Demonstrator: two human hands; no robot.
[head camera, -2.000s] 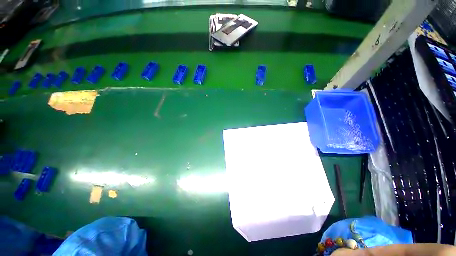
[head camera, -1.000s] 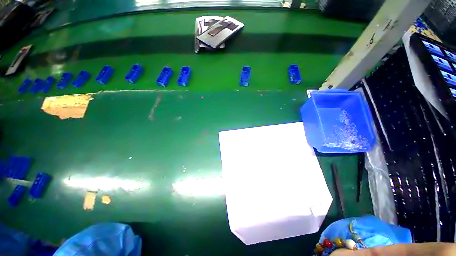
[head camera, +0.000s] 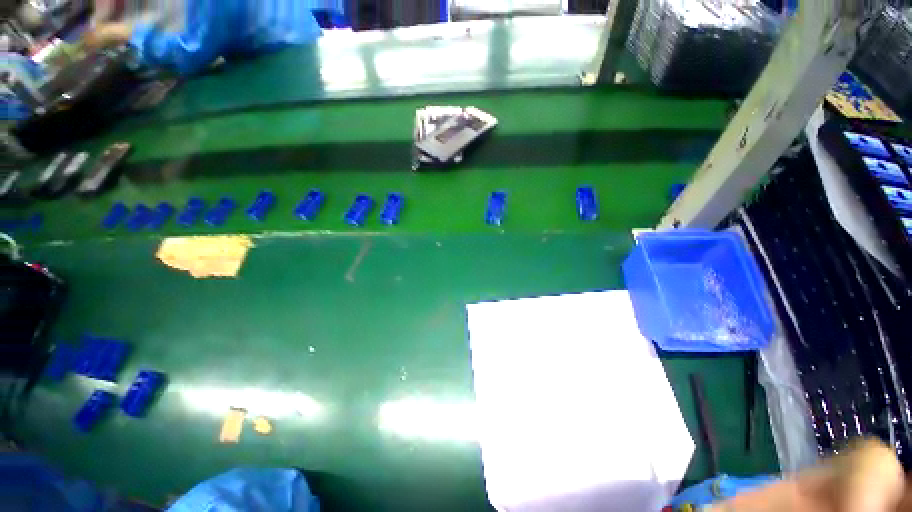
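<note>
A large white sheet (head camera: 575, 400) lies on the dark green bench, with a blue bin (head camera: 700, 295) touching its upper right corner. Several blue modules (head camera: 143, 393) lie loose at the bench's left. More blue modules (head camera: 309, 205) lie spaced along the green belt. My right hand (head camera: 850, 485) is at the lower right edge, blurred and cut off, right of the sheet; its fingertips and any held thing cannot be made out. My left hand is out of view; a blue sleeve (head camera: 248, 492) shows at the bottom left.
Black trays (head camera: 835, 320) fill the right, beside a white post (head camera: 755, 130). Dark thin sticks (head camera: 704, 420) lie below the bin. Grey-black devices (head camera: 450, 135) sit on the belt (head camera: 560, 150). A tan tape piece (head camera: 205, 256) marks its edge. Another person's blue sleeve (head camera: 235, 30) is at top left.
The view has tilted up, showing more beyond the belt. The belt modules have moved left relative to the bin, and another shows by the post. My right hand shows more of itself at the edge.
</note>
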